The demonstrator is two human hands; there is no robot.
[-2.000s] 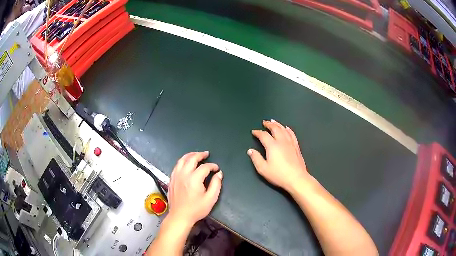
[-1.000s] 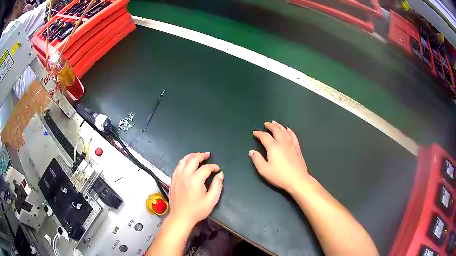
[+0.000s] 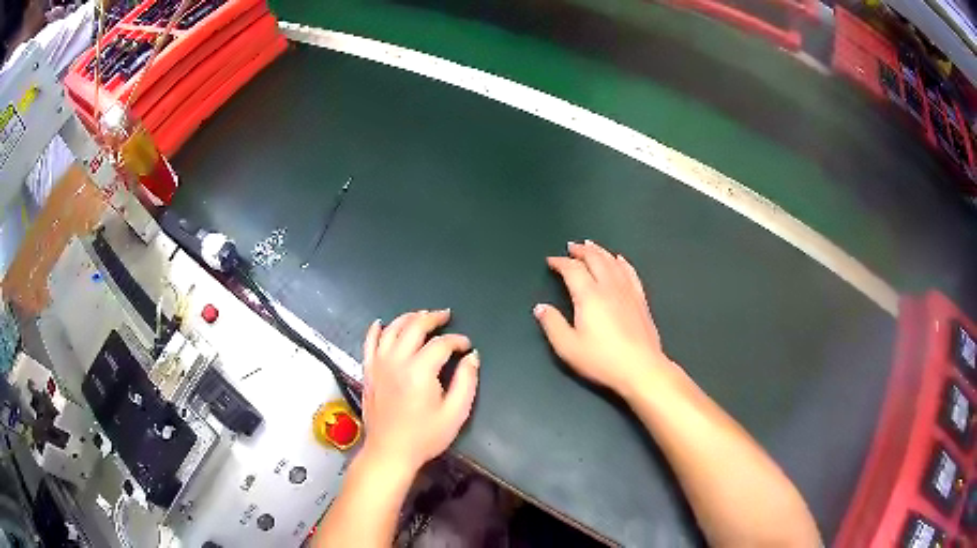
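My left hand rests on the dark green mat at its front left edge, fingers curled and apart, holding nothing. My right hand rests on the mat further right, fingers apart, empty. A thin dark stick lies on the mat beyond my left hand, with small silvery bits beside it. At left, a black fixture sits on the machine, with a black handset-like piece beside it.
The machine's white panel has a red emergency stop near my left hand. A black cable runs along its edge. Red trays are stacked at back left; another red tray stands at right. A white strip borders the green conveyor.
The view has shifted slightly. Both hands stay in nearly the same places on the mat, with only small finger movements. Nothing has been picked up or let go.
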